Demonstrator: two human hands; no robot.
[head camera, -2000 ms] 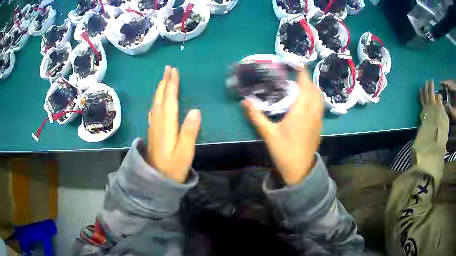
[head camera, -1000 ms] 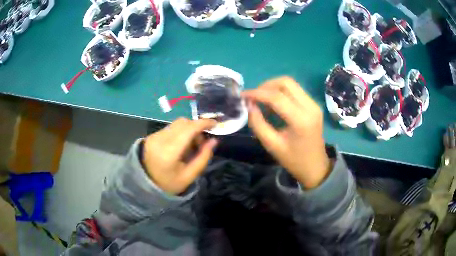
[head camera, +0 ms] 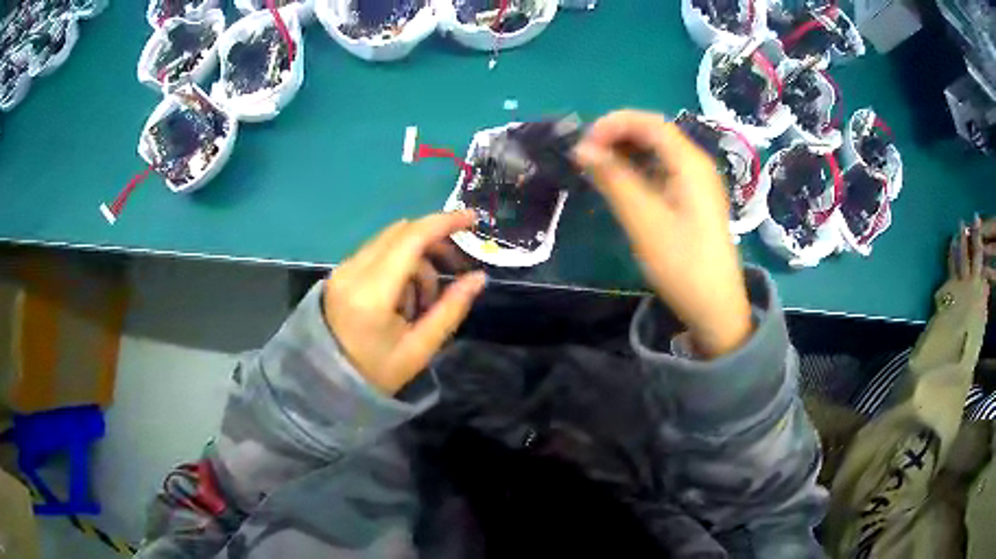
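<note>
A white housing (head camera: 524,258) stands open side up near the bench's front edge, with dark parts inside. A red wire (head camera: 441,151) hangs over its left rim and ends in a white connector (head camera: 411,144) on the bench. My right hand (head camera: 661,207) pinches a blurred dark circuit board (head camera: 552,140), tilted up above the housing's upper right side. My left hand (head camera: 399,295) has its fingertips at the housing's lower left rim, thumb apart. Whether it grips the rim is hard to tell.
Partly assembled units stand on the green bench (head camera: 350,164) at the left (head camera: 188,140), along the back (head camera: 377,24) and at the right (head camera: 803,202). A small white carton (head camera: 887,22) is at the far right back. Another person's hand and tan sleeve (head camera: 948,328) are at the right edge.
The dark board, earlier lying in the housing, is now lifted and tilted in my right hand. My right hand has risen. The view has shifted, moving the side groups left and up.
</note>
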